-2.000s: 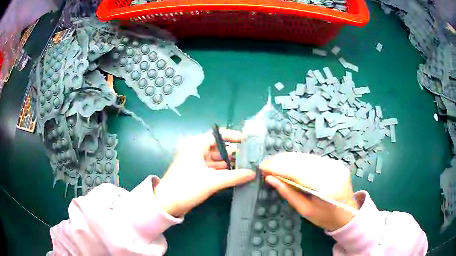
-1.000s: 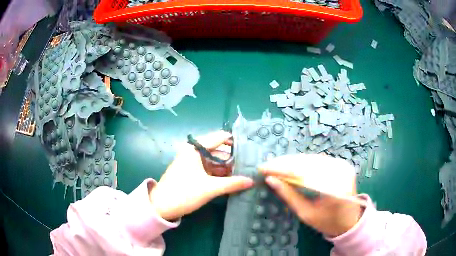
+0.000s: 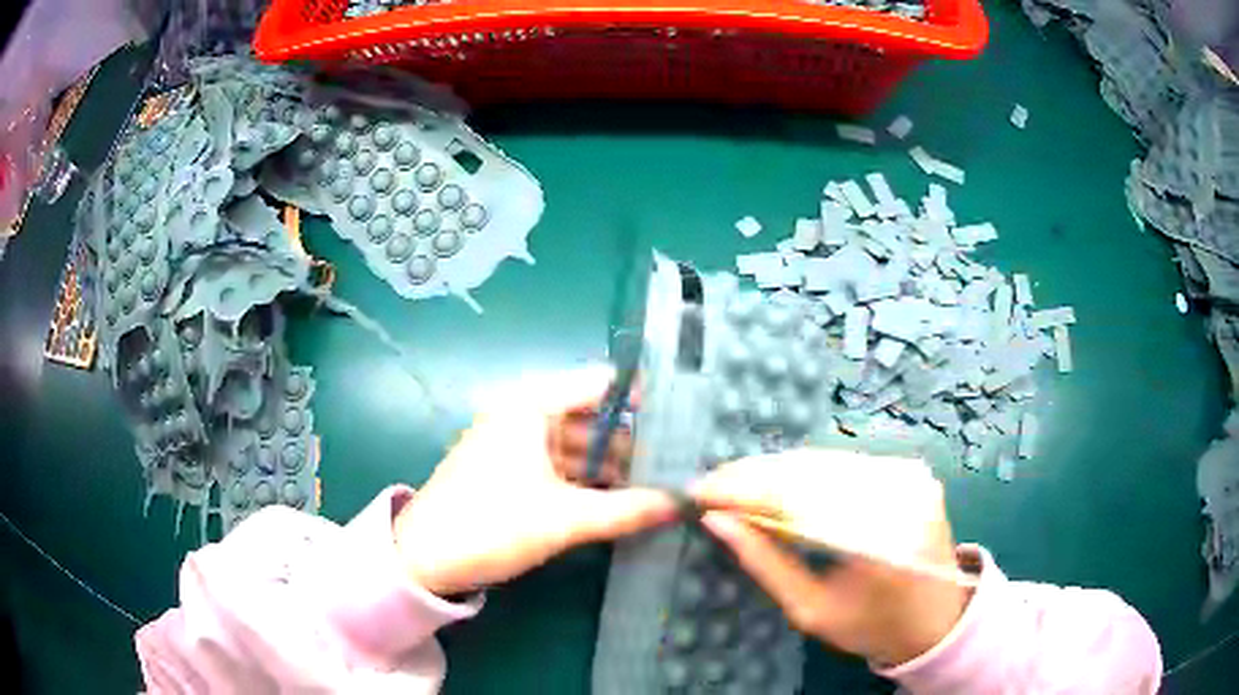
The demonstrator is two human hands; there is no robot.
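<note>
A limp grey domed rubber sheet (image 3: 764, 356) lies lengthwise in front of me, with dark rectangular gaps in the band at its top left. My left hand (image 3: 523, 496) pinches the sheet's left side between thumb and fingers; a thin dark grey strip hangs by its fingers. My right hand (image 3: 829, 536) is closed around a slim pale stick tool (image 3: 815, 546), with a yellowish section near the fingertips. Its fingertips meet my left thumb on the sheet. The tool's tip is blurred and mostly hidden.
A loose pile of small grey rectangular pads (image 3: 908, 319) lies right of centre. A red basket (image 3: 625, 61) holding grey parts stands at the top. Domed sheets are heaped at the left (image 3: 204, 292) and along the right edge (image 3: 1189, 190). Orange patterned strips (image 3: 71, 323) show at far left.
The sheet has shifted, and dark rectangular gaps now show in its upper left band. Both hands have moved slightly down the sheet. The dark strip by my left hand has swung more upright.
</note>
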